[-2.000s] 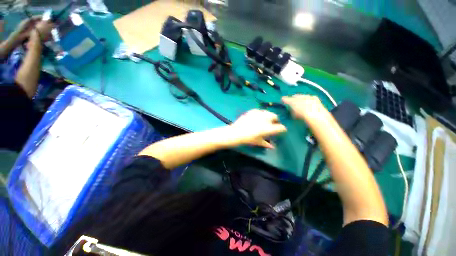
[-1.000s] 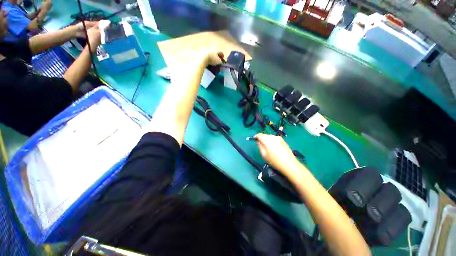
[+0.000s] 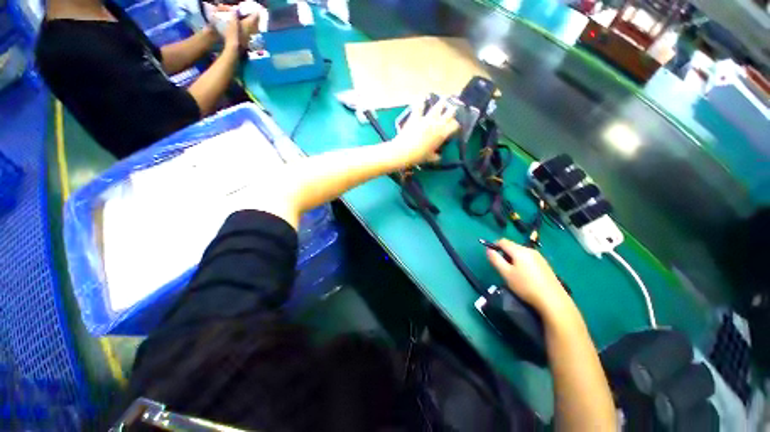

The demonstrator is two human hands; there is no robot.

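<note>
My left hand (image 3: 429, 131) is on a black unit with a pale face (image 3: 414, 112) at the bench's far side, fingers spread over it. My right hand (image 3: 523, 268) grips a thin black connector (image 3: 490, 245) whose tip sticks out past the fingers. A black unit with a pale end (image 3: 511, 321) lies under my right wrist, with a thick black cord (image 3: 450, 246) running from it. Another black unit (image 3: 478, 94) stands beside my left hand, with coiled black cables (image 3: 487, 173) in front of it.
A film-lined blue crate (image 3: 84, 253) with white sheets stands left of the bench. A flat cardboard sheet (image 3: 380, 72), a blue box (image 3: 283, 63), a white power strip (image 3: 601, 234) and several dark rounded units (image 3: 663, 367) are on the bench. A person in black sits at upper left.
The view has turned, so the bench contents sit further right. My left hand first went from the near bench to the far units and now spreads over one. My right hand still has the connector.
</note>
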